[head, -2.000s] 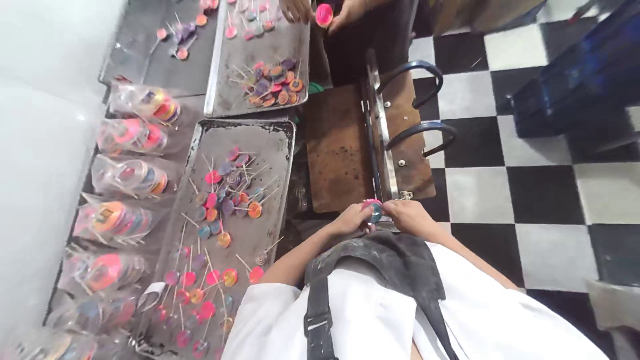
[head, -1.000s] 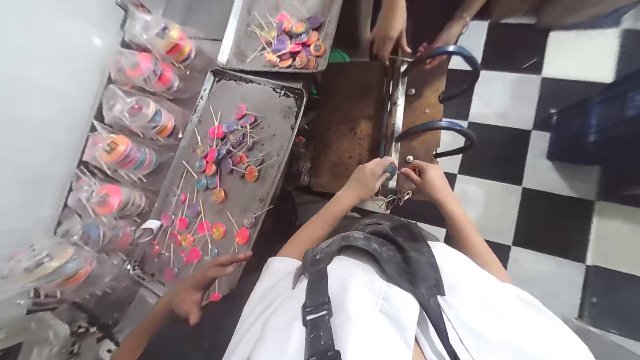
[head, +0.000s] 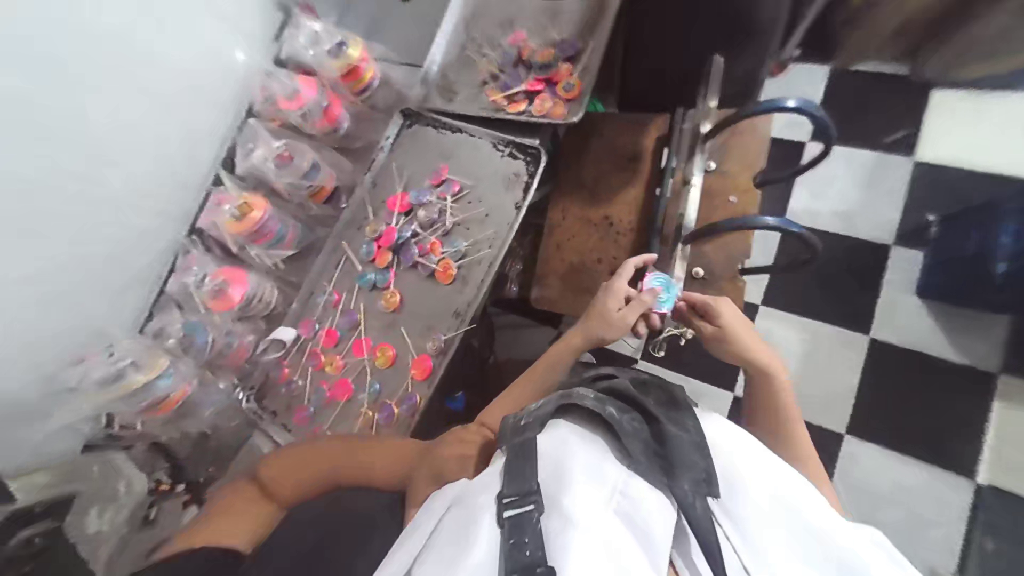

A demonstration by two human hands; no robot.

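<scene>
My left hand holds a wrapped spiral lollipop, blue with a pink edge, between thumb and fingers. The fingertips of my right hand pinch at the candy's right edge; what lies between them is too small to tell. Both hands are over the near end of a metal bar fixed on a wooden board. Pale ties hang just below my hands. At the left, a metal tray bears many lollipops with white sticks.
Bagged lollipops stand in a row by the wall. A second tray with lollipops lies beyond. Two curved blue handles rise from the board's right part. Another person's arm reaches in at lower left. The floor is checkered.
The co-worker's hands at the board's far end have gone from view since a second ago. At lower left, another person's hand no longer shows over the tray; an arm now lies near my body.
</scene>
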